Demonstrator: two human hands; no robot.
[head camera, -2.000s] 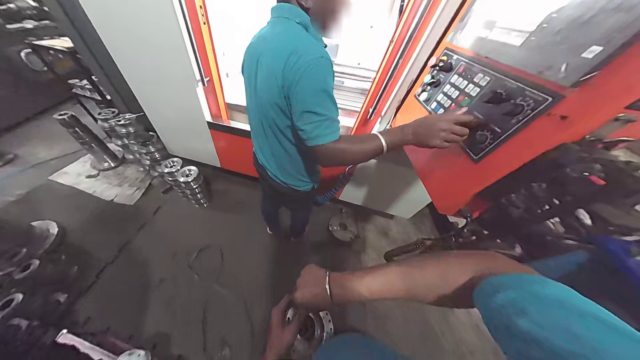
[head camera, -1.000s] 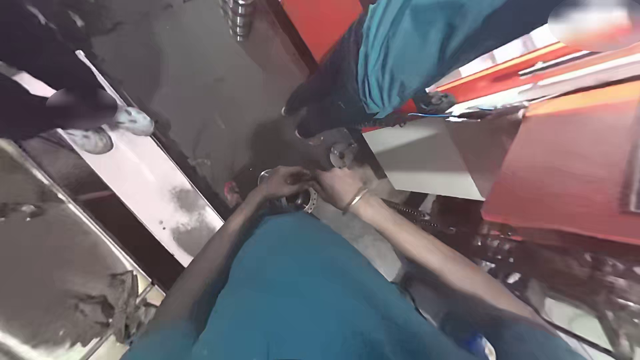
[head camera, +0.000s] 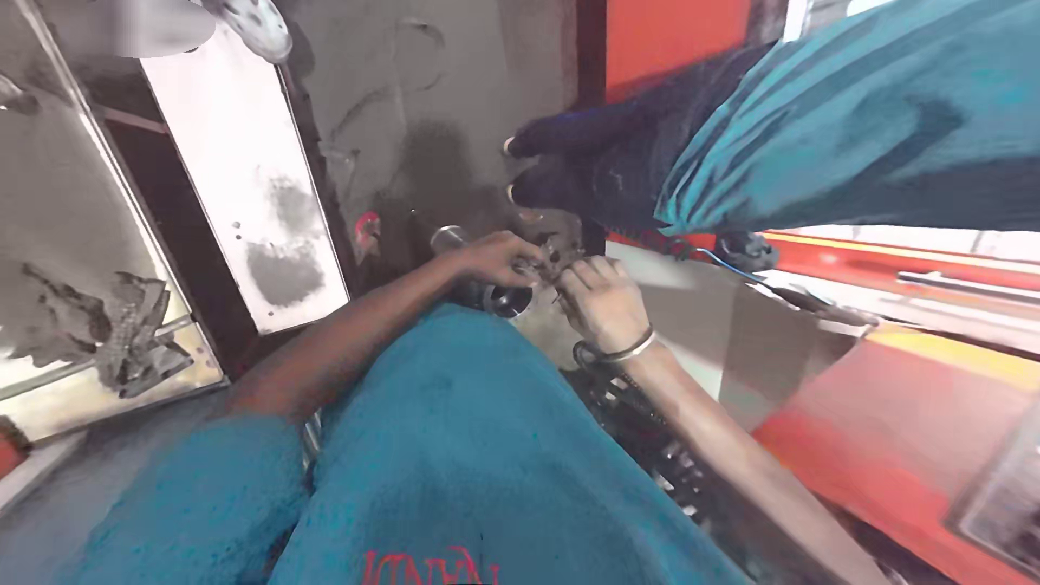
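Observation:
My left hand (head camera: 504, 258) is over a dark round metal part (head camera: 510, 301) with a hollow or recessed end, in front of my torso. Its fingers are curled near a small piece that is too blurred to name. Close by on the right, my right hand (head camera: 605, 301), with a metal bangle (head camera: 634, 348) at the wrist, has bent fingers pointing towards my left fingertips. What lies between the two hands is blurred, and whether either one grips it is unclear. A shiny metal ring or cylinder rim (head camera: 447, 237) shows just beyond my left wrist.
A person in a teal shirt (head camera: 845, 122) and dark trousers stands close at the upper right. Beside them is a red and grey machine (head camera: 682, 325) with a cable. A pale stained board (head camera: 244, 195) and a grimy surface with crumpled gloves or rags (head camera: 130, 333) lie left.
The view has turned strongly downward. Two seconds ago the other person's hand was at a control panel; that hand is out of view now. My hands remain close together near the round part.

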